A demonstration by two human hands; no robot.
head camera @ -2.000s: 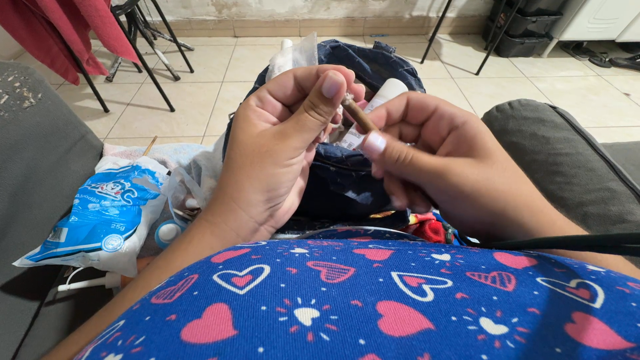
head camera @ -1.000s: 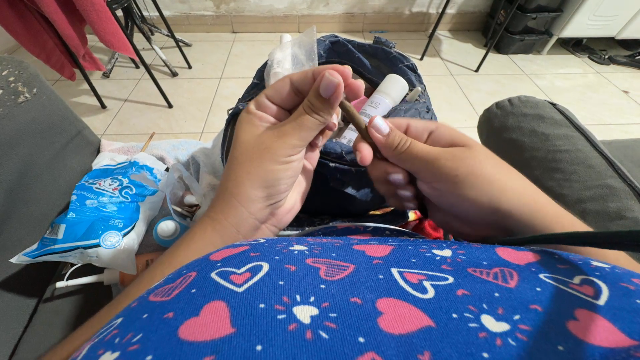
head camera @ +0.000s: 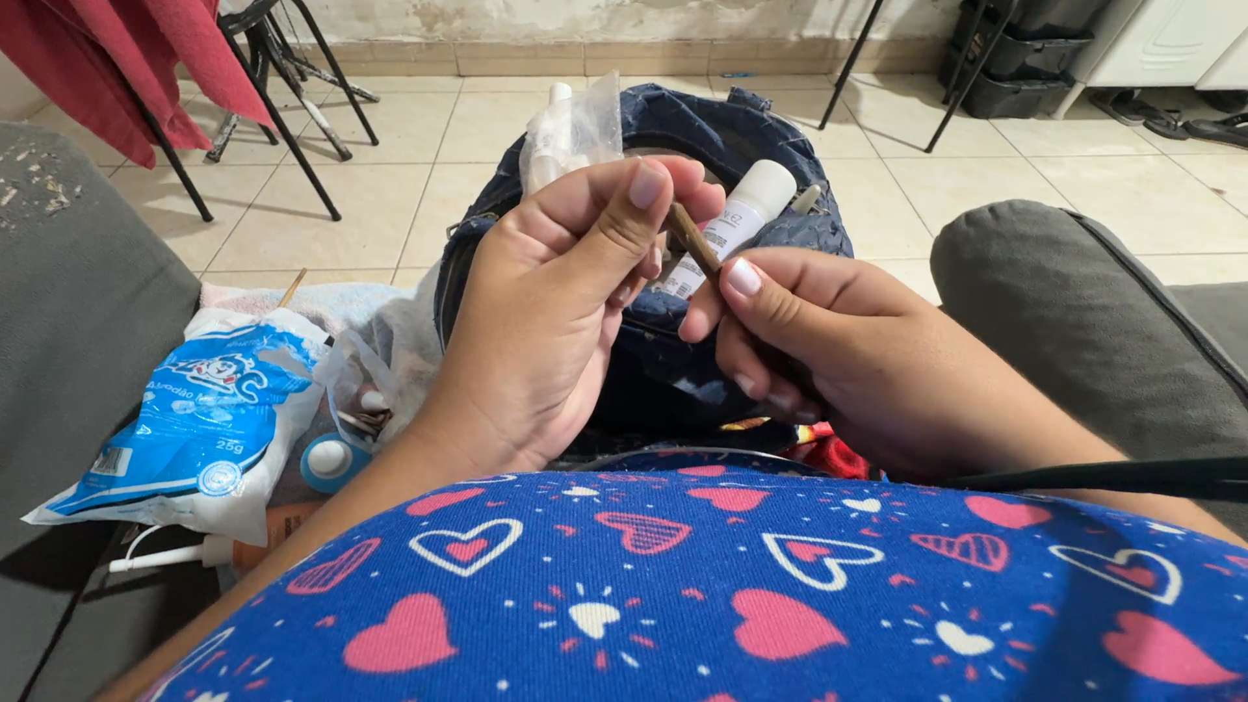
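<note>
Between my hands, above an open dark blue fabric bag, is a thin brown stick-like piece, perhaps wooden. My right hand pinches its lower end between thumb and fingers. My left hand has thumb and index finger pressed together at the upper end; whatever its fingertips grip there is hidden. A white capped bottle leans in the bag behind my hands, and a clear plastic bag with white items stands at the bag's left side.
A blue and white cotton packet lies left, near a blue and white bottle and an orange bottle with a white nozzle. Grey cushions flank me. A stool with a red cloth stands at the back left.
My right hand has shifted a little and now holds the brown piece at a steeper slant. More of the white bottle shows behind it than two seconds ago. My left hand stays nearly in place.
</note>
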